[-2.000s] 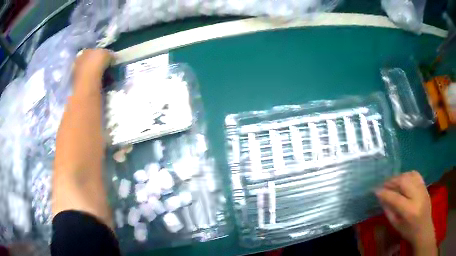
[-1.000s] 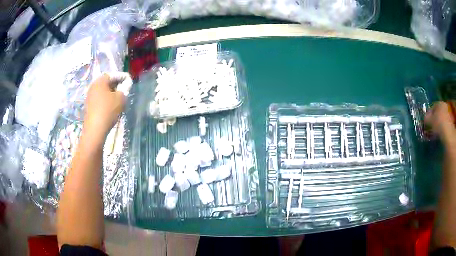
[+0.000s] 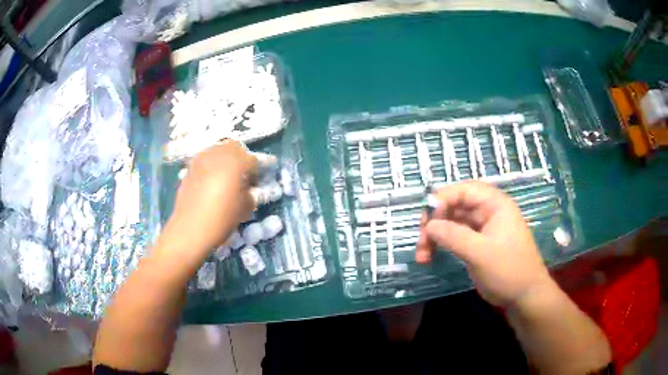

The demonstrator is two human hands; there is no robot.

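My left hand (image 3: 220, 179), with white coverings on its thumb and finger, is over the left blister tray (image 3: 311, 253), among loose white housings (image 3: 251, 258). Blur hides whether it grips one. My right hand (image 3: 476, 238) is over the near half of the right blister tray (image 3: 338, 183). Its thumb and index finger pinch a small part (image 3: 431, 203), pale and dark, too small to name surely. Slim assemblies with white ends (image 3: 396, 165) lie side by side in that tray's far half. Two more lie at its near left. A white piece (image 3: 562, 236) lies at its near right corner.
A box heaped with small white pieces (image 3: 220, 110) sits on the left tray's far end. Clear bags (image 3: 44, 146) and a dark red object (image 3: 154, 77) are at left. A small clear tray (image 3: 579, 110) and an orange fixture (image 3: 636, 121) are at right. A red stool (image 3: 622, 307) is below.
My left hand has moved right from the bags to the housings. My right hand has come back from the small clear tray to the assembly tray, with a small part in its fingertips.
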